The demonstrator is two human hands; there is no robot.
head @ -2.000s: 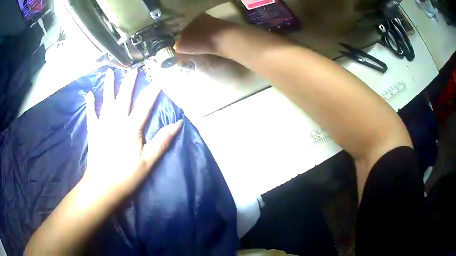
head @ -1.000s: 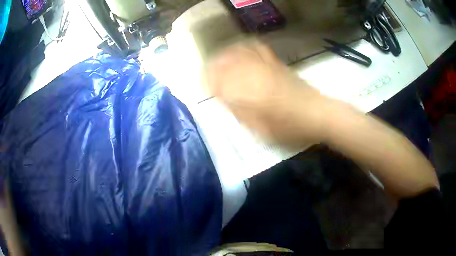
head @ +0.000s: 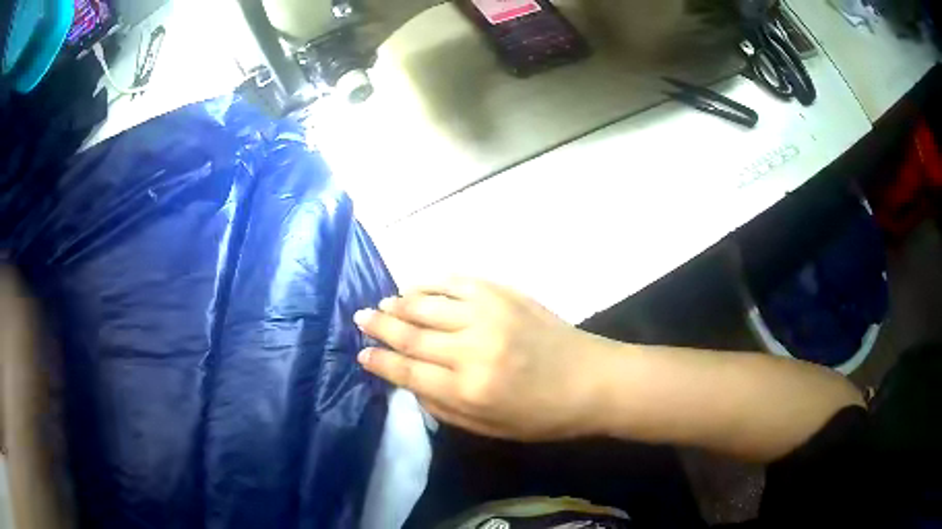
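Note:
The shiny dark blue panel point(head: 222, 320) runs from the needle area down over the table's front edge. A white-grey strip point(head: 398, 465) shows under its right border. The sewing machine's needle area point(head: 300, 88) is over the panel's top end in glare. My right hand point(head: 470, 362) has its fingertips on the panel's right edge; its thumb is hidden, so I cannot tell if it pinches the cloth. My left hand is not clearly visible; only a blurred forearm point(head: 26, 403) shows at the left rim.
A phone with a lit screen point(head: 527, 36) lies on the machine bed. Black snips point(head: 713, 101) and black-handled scissors point(head: 777, 64) lie on the table point(head: 620, 196) at right. A white-rimmed bin point(head: 862, 351) with dark blue pieces is below right. A teal object point(head: 36, 41) is top left.
My left hand has left the panel near the needle and gone to the left rim. My right hand has come from the machine head down to the panel's right edge. The panel's right border has shifted left.

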